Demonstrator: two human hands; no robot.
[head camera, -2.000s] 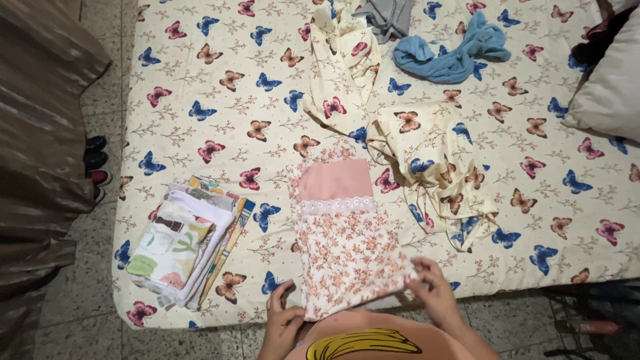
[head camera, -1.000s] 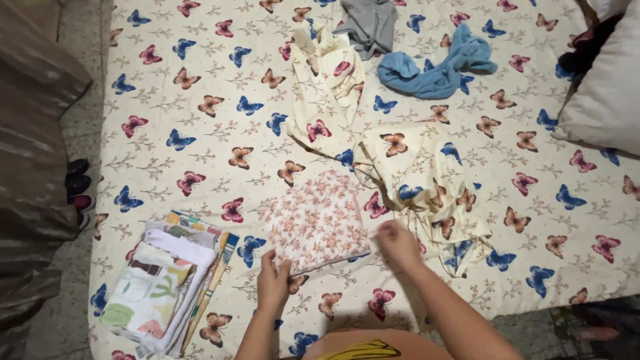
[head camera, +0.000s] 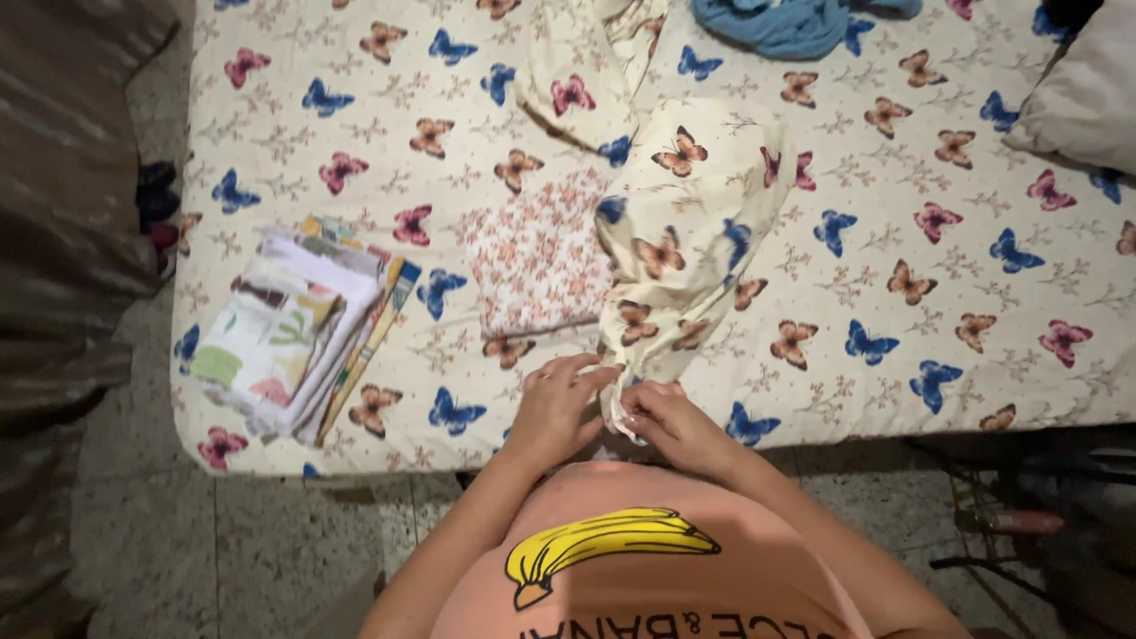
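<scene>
Both my hands are at the near end of a bunched cream butterfly-print cloth (head camera: 683, 222) on the bed. My right hand (head camera: 670, 422) pinches its gathered end. My left hand (head camera: 559, 404) has its fingertips against the same end from the left; whether they grip it is not clear. The folded floral cloth (head camera: 541, 257) lies flat just left of the bunched one, partly touching it. Farther left is a stack of folded cloths (head camera: 293, 328), with a white cloth printed with green and pink shapes on top.
A butterfly-print sheet (head camera: 887, 355) covers the bed. At the far side lie another cream printed cloth (head camera: 577, 80) and a blue cloth (head camera: 781, 27). A pale pillow (head camera: 1083, 98) is at the right, a brown curtain (head camera: 62, 311) at the left. Tiled floor (head camera: 302, 532) shows below the bed.
The floral cloth was folded smaller between the first and second frames and let go. My hands have moved onto the cream butterfly cloth, whose near end is now drawn toward me.
</scene>
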